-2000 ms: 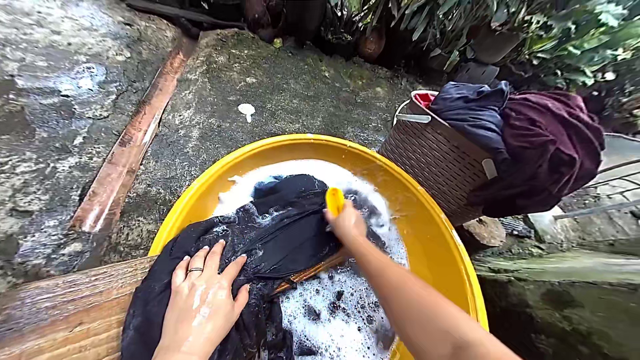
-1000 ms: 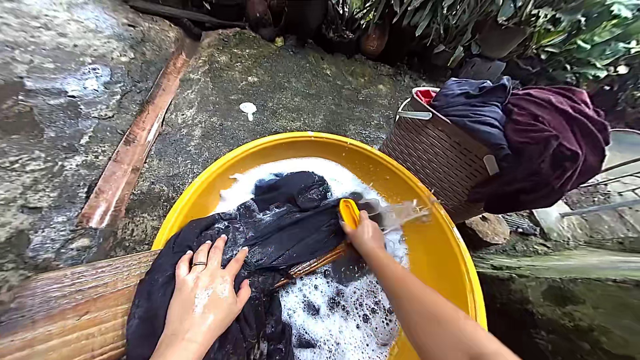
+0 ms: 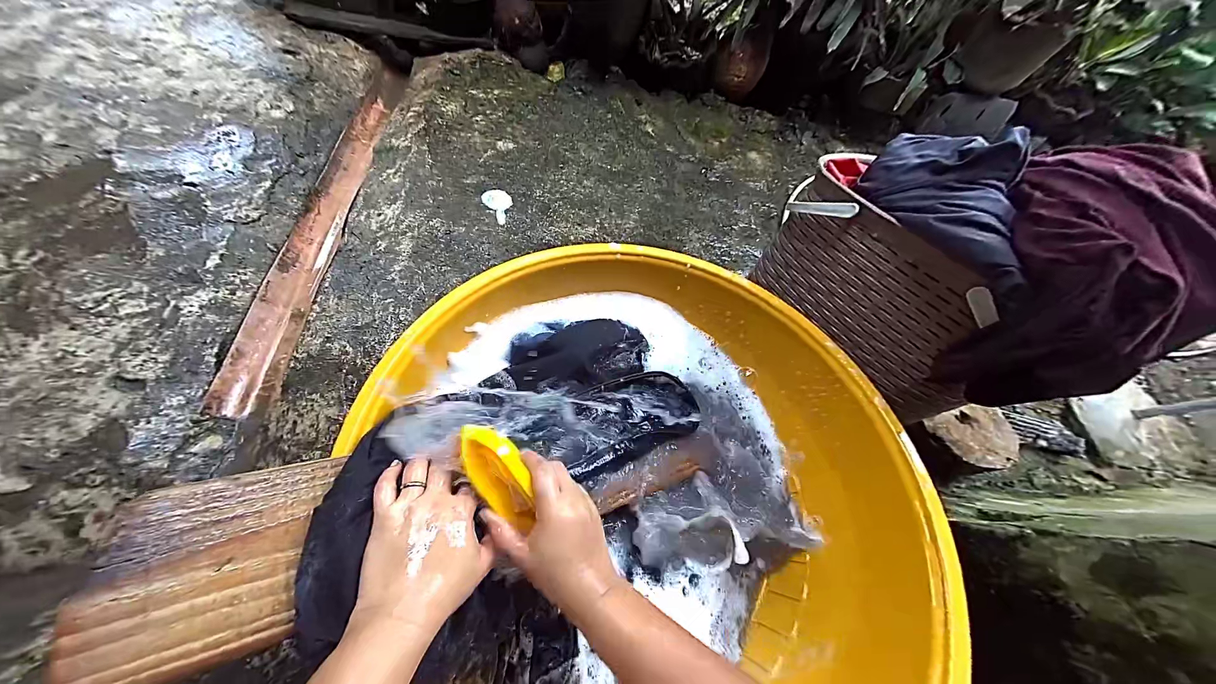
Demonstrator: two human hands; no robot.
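Observation:
A round yellow plastic basin (image 3: 855,399) holds soapy water with foam. A wooden board (image 3: 199,570) leans into it from the left, with a soaked black garment (image 3: 332,541) draped over it. My left hand (image 3: 423,546), wearing a ring, lies on the garment and presses it to the board. My right hand (image 3: 556,532) grips a yellow plastic tool (image 3: 496,473), perhaps a brush or scoop, right beside my left fingers. Its underside is hidden. Water streams across the cloth, and part of the board shows wet under the splash.
A brown woven plastic basket (image 3: 864,304) stands behind the basin at right, heaped with a dark blue cloth (image 3: 950,199) and a maroon cloth (image 3: 1111,256). A reddish strip (image 3: 294,266) lies on the wet concrete at left. A stone (image 3: 974,435) sits by the basket; potted plants line the back.
My right hand has moved left with the yellow tool, from the garment's right part to beside my left hand. Water now splashes over the cloth. The left hand has stayed about where it was.

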